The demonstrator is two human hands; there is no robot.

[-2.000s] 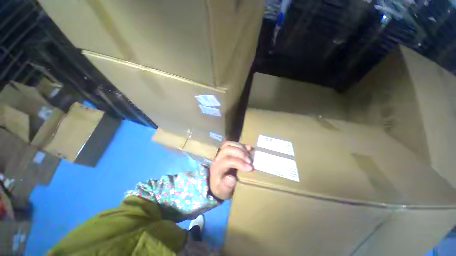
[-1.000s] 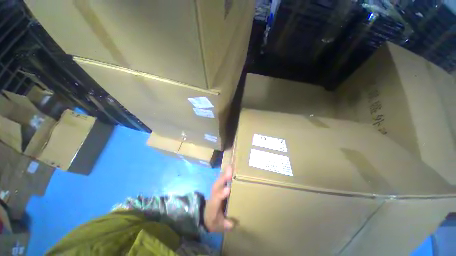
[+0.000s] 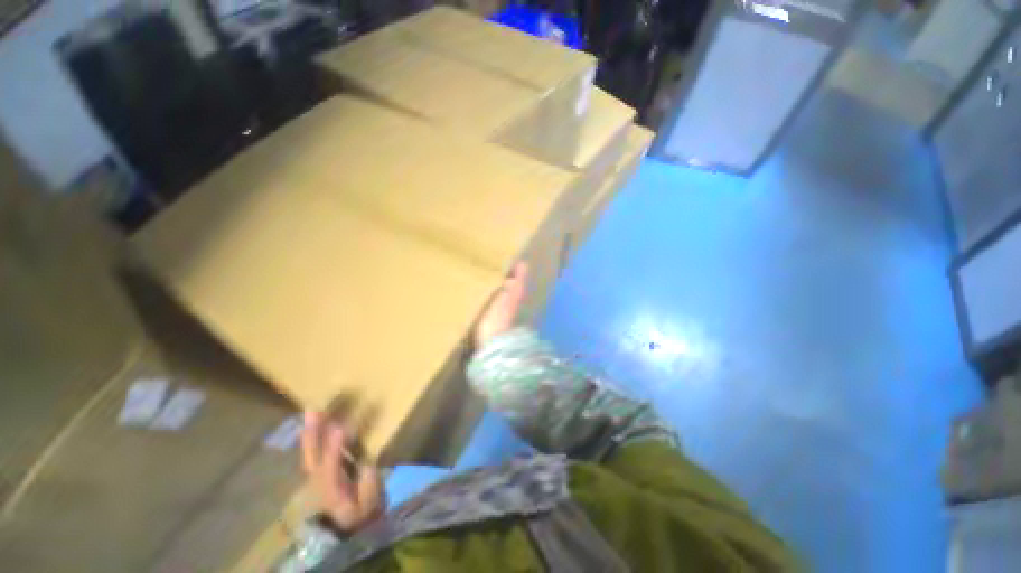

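A large plain brown carton (image 3: 347, 246) lies in front of me, its broad top face showing with a darker tape strip across it. My left hand (image 3: 342, 470) is at its near left corner, fingers on the edge and blurred. My right hand (image 3: 502, 308) is against its right edge, fingertips at the top rim. The palms and the underside of the carton are hidden. Another brown carton (image 3: 168, 481) with white labels stands at the lower left.
More brown cartons (image 3: 470, 67) stand behind the large one. Black stacked items (image 3: 157, 90) are at the upper left, and a blue bin (image 3: 537, 20) is behind. A pale grey panel (image 3: 750, 84) stands beyond the glossy blue floor (image 3: 717, 336). Grey doors or cabinets (image 3: 985, 168) line the right.
The view has swung to a different part of the room, now with blue floor on the right. My right hand has come into view, and both hands are at the large carton's edges.
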